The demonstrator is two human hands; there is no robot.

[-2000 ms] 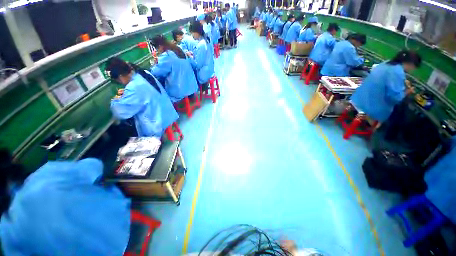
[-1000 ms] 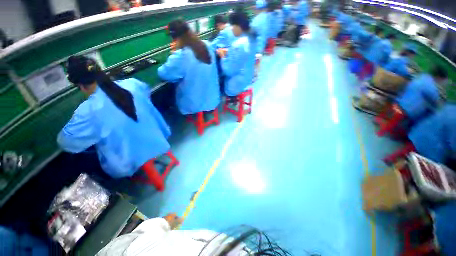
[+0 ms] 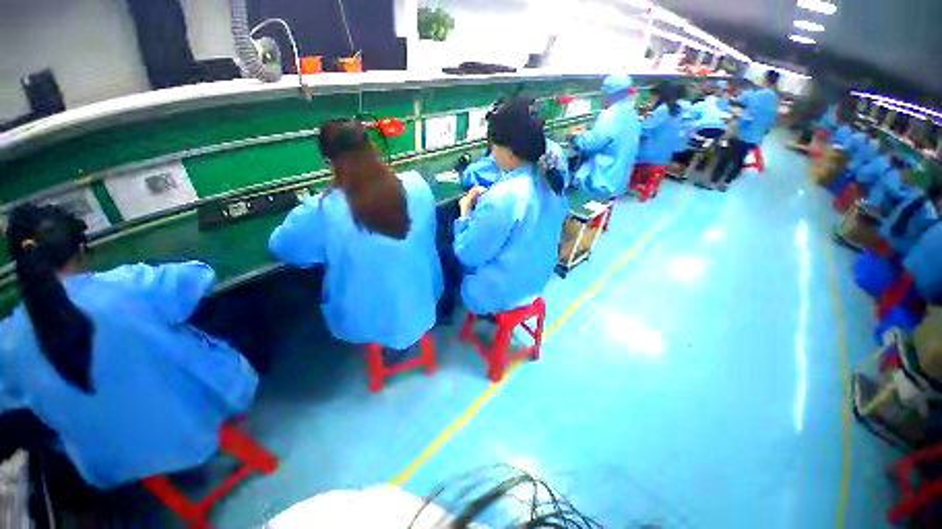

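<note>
Neither of my hands shows now; a pale part of my own clothing and dark hair strands show at the bottom edge. Nearest in front on the left is the green assembly bench. A dark tray lies on it, its contents too small to tell. White instruction sheets are fixed to the green backboard. People in blue smocks sit along the bench, the nearest person at the left edge.
Red stools stand under the seated workers. A low trolley stands beside the left line. The blue floor aisle has a yellow line on its left. Another row of workers, with a cart, is along the right.
The view has turned left and moved forward along the left bench. The side cart with shiny bags has left the picture. A hand and white sleeve seen low in the earlier frame are gone.
</note>
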